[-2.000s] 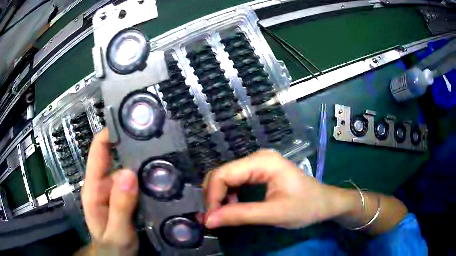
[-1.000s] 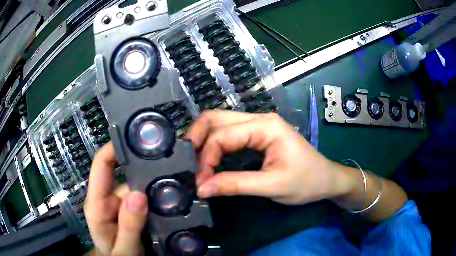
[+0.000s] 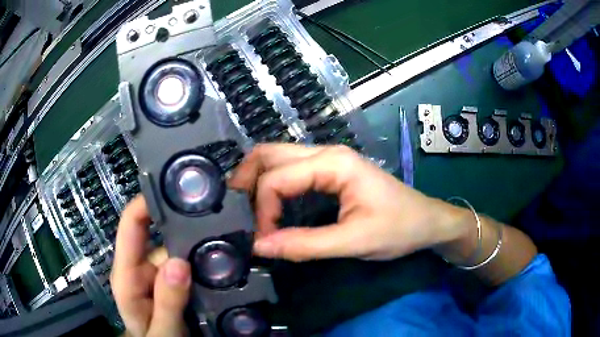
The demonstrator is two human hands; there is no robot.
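A long grey metal carrier fixture (image 3: 148, 148) stands steeply across the left of the view, close to the camera. Its four round seats each hold a speaker driver (image 3: 192, 184) with a black rim and a shiny centre. The lowest one is cut by the bottom edge. My left hand (image 3: 154, 273) grips the fixture's left edge, with the thumb on its front. My right hand (image 3: 335, 204) is at the fixture's right edge, its fingertips beside the second and third drivers. Whether its fingers pinch the edge or a small part is not clear.
A clear blister tray (image 3: 339, 76) with columns of black parts lies behind the fixture. At right are slim bluish tweezers (image 3: 406, 155), a spare carrier fixture (image 3: 431, 131) with four drivers and a white squeeze bottle (image 3: 520, 64). A green conveyor belt (image 3: 421, 29) runs behind.
My right hand has moved up along the fixture from the lowest driver to beside the second and third. The fixture appears lower and closer. The tray and spare fixture have shifted left in view.
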